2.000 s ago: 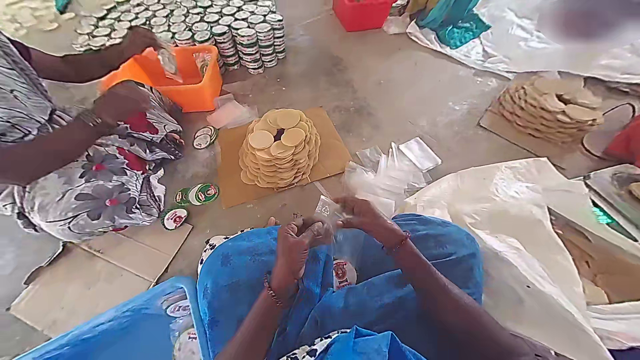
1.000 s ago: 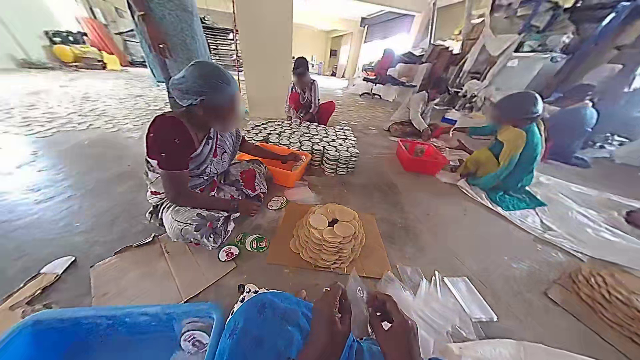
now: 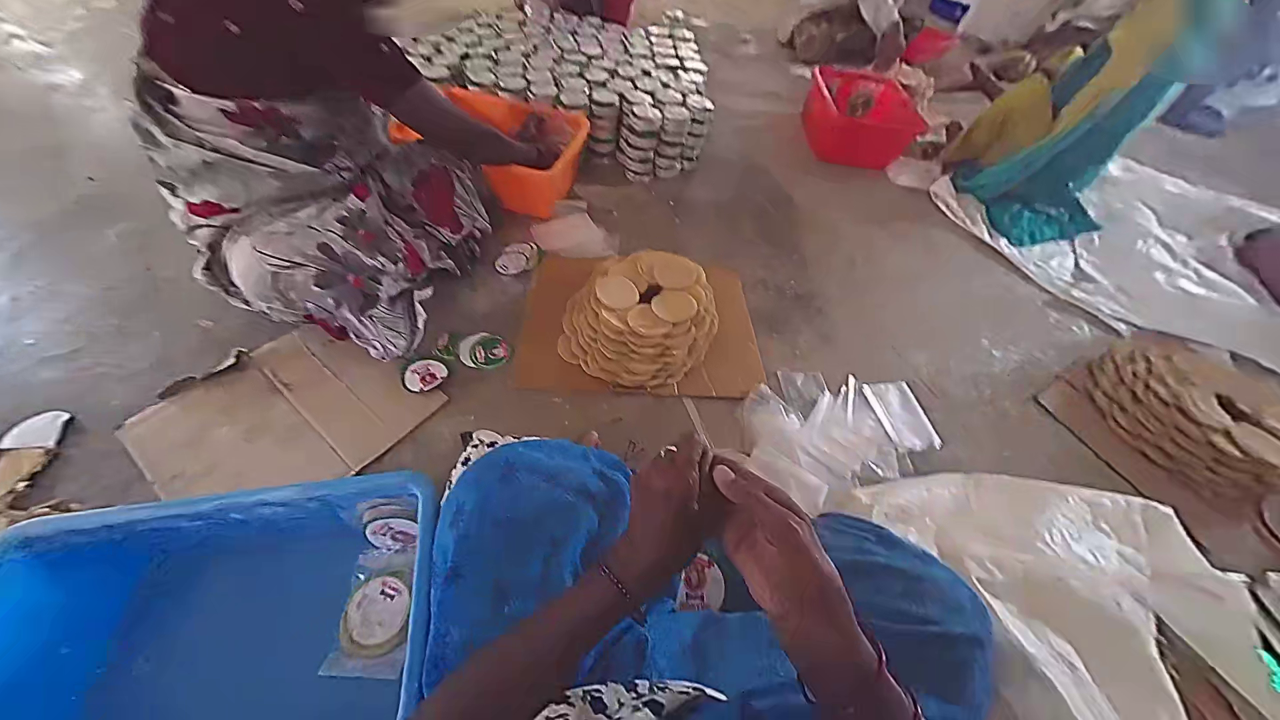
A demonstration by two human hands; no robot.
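My left hand [image 3: 668,500] and my right hand [image 3: 770,515] meet above my lap, fingers closed together on a clear plastic bag [image 3: 695,420]. Only a thin pale strip of it shows above the fingers; the rest is hidden. On the blue cloth between my forearms lies a round printed label [image 3: 700,583]. Beyond my hands, a ringed stack of thin tan discs [image 3: 640,320] stands on a cardboard sheet [image 3: 735,350]. A pile of clear plastic bags [image 3: 840,425] lies to its right. At left, a blue tray [image 3: 425,580] holds bagged discs with round labels [image 3: 378,612].
A co-worker sits at the upper left, a hand in an orange basket [image 3: 545,185]. Behind are stacked round packs [image 3: 650,120] and a red basket [image 3: 865,120]. Another disc stack [image 3: 1170,420] is at right. Flattened cardboard [image 3: 300,400] and loose labels [image 3: 425,375] lie at left.
The view has tilted down again since one second ago. My hands, apart with a clear bag between them then, are now close together. The co-worker's hand stays at the orange basket.
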